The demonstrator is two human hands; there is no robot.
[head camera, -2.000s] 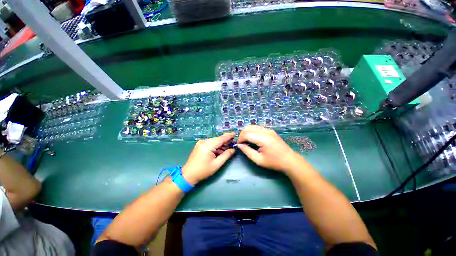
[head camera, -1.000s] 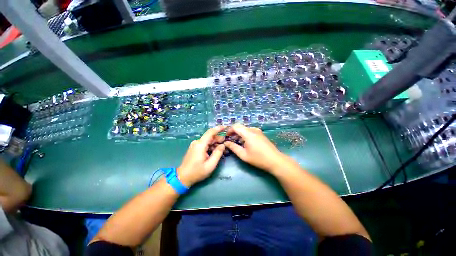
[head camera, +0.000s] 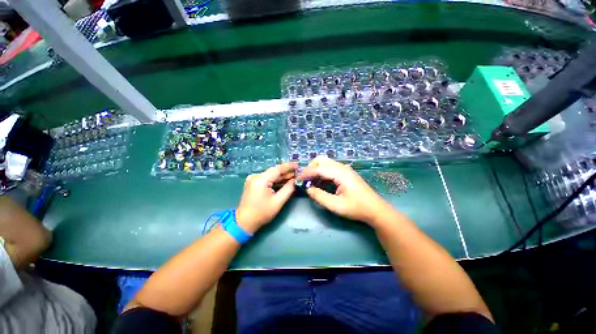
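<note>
My left hand (head camera: 264, 196), with a blue strap (head camera: 234, 227) on the wrist, and my right hand (head camera: 343, 192) meet over the bench just in front of the large tray. Between their fingertips they hold a small dark assembly (head camera: 302, 184) with a light spot on it. The fingers cover most of it, so its shape and which parts touch cannot be told. A clear tray heaped with black, yellow and silver pieces (head camera: 196, 147) lies left of centre. A larger clear tray of round silver units (head camera: 372, 117) lies behind my hands.
Loose tiny screws (head camera: 392, 182) lie right of my right hand. A thick grey screwdriver (head camera: 546, 98) slants in from the upper right by a green box (head camera: 496, 101). Black cables and more trays are at right. A grey post (head camera: 85, 62) and another person's arm (head camera: 23, 231) are at left.
My hands stay together on the small assembly. The fingers have shifted slightly, showing a light spot on it. The whole view has shifted a little between frames.
</note>
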